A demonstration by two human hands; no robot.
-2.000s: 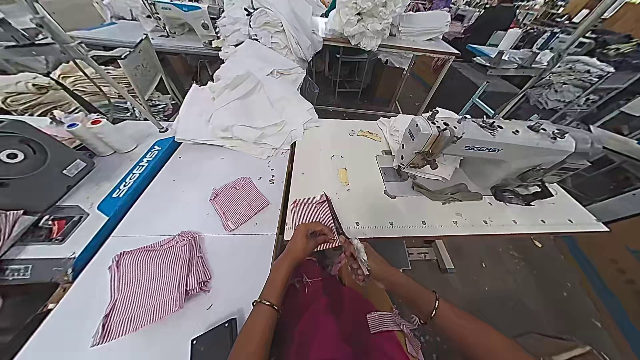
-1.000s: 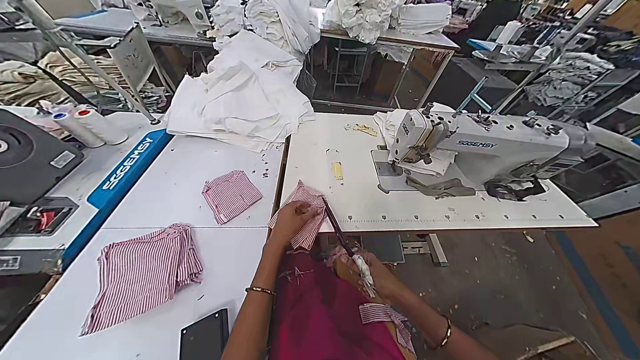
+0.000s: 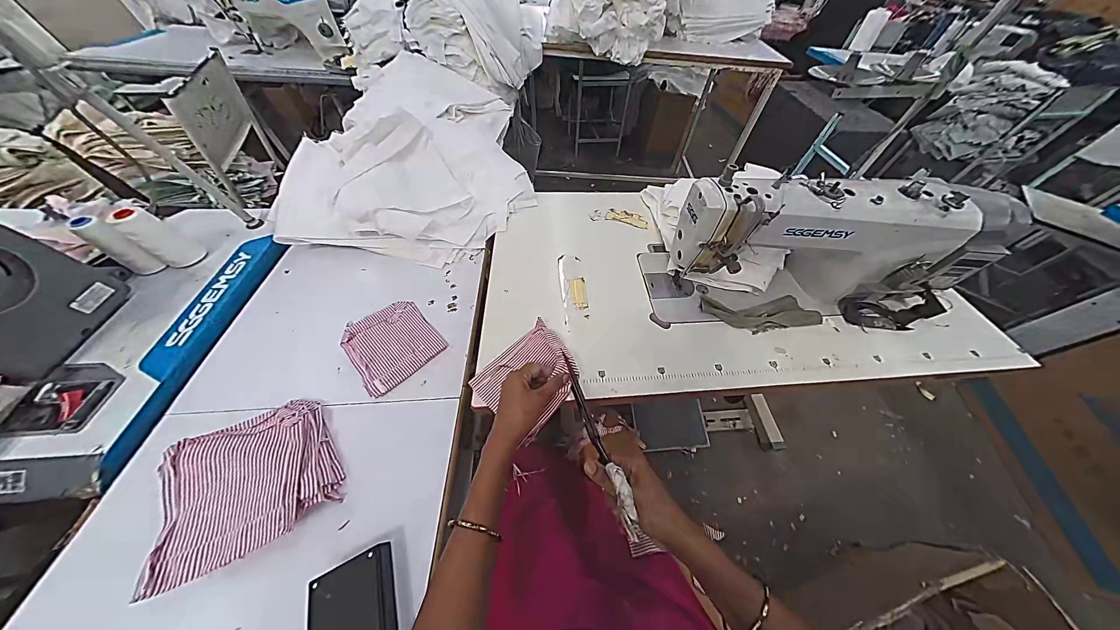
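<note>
My left hand [image 3: 527,404] holds a red-and-white striped fabric piece [image 3: 516,360] at the front edge of the sewing table, its fingers pressed on the cloth. In my right hand [image 3: 623,459] is a pair of scissors [image 3: 586,407] with cloth-wrapped handles. The dark blades point up and left along the right edge of the striped piece; whether they touch it is unclear. Left of my hands, a small striped piece [image 3: 394,347] lies flat on the white table. A larger stack of striped pieces [image 3: 241,490] rests nearer to me at the left.
An industrial sewing machine [image 3: 840,227] stands on the white tabletop [image 3: 525,254] at the right, with a dark green cloth strip [image 3: 761,312] before it. White fabric [image 3: 402,175] is heaped behind. A black flat object [image 3: 354,591] and thread cones [image 3: 157,236] are at the left.
The scissors have swung up from beside my lap to the striped piece's right edge. My left hand has shifted on the piece, which is turned more cornerwise.
</note>
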